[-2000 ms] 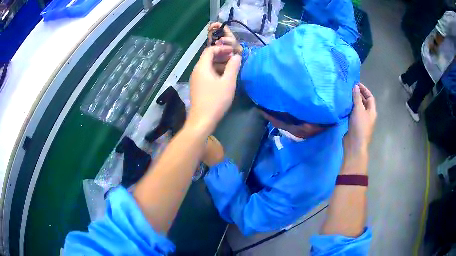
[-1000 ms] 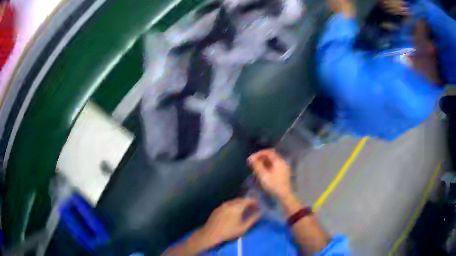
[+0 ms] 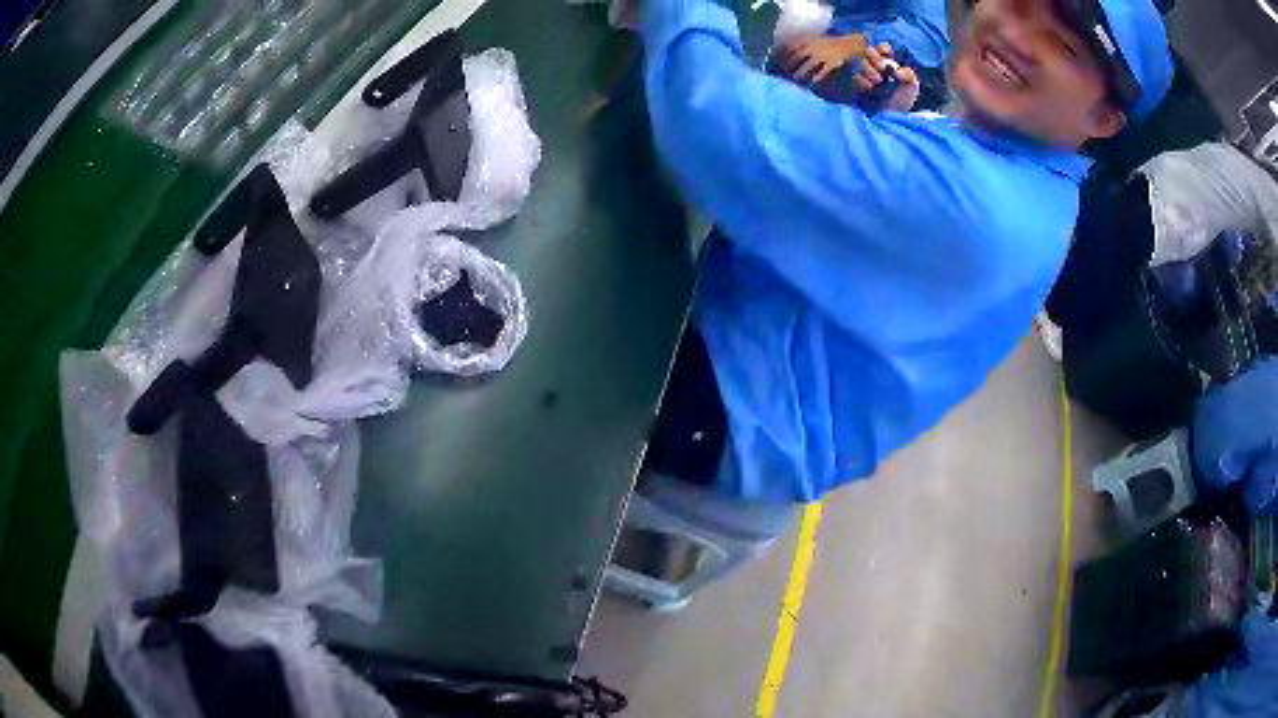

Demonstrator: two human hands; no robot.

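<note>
Neither of my hands is in the picture. Nearest in front of me, a black unit (image 3: pixel 229 498) with flat dark arms lies in translucent bubble wrap (image 3: pixel 320 526) on the green-topped bench (image 3: pixel 484 533). Another black unit (image 3: pixel 276 288) lies further along, and one more (image 3: pixel 443 133) beyond it, each with flat arms projecting. Part of a further unit (image 3: pixel 231 676) shows at the bottom edge. A rolled piece of bubble wrap (image 3: pixel 512 312) with something dark inside stands beside them.
A person in a blue smock (image 3: pixel 869 281) sits at the bench's right side, turned towards me. A clear blister tray (image 3: pixel 245 70) lies at the upper left. A dark cable bundle (image 3: pixel 491 694) lies at the bench's near edge. A pale stool (image 3: pixel 1145 477) stands at the right.
The view has swung back up along the bench. Both my hands, seen low in the frame before, are out of the picture. The neighbour now faces me.
</note>
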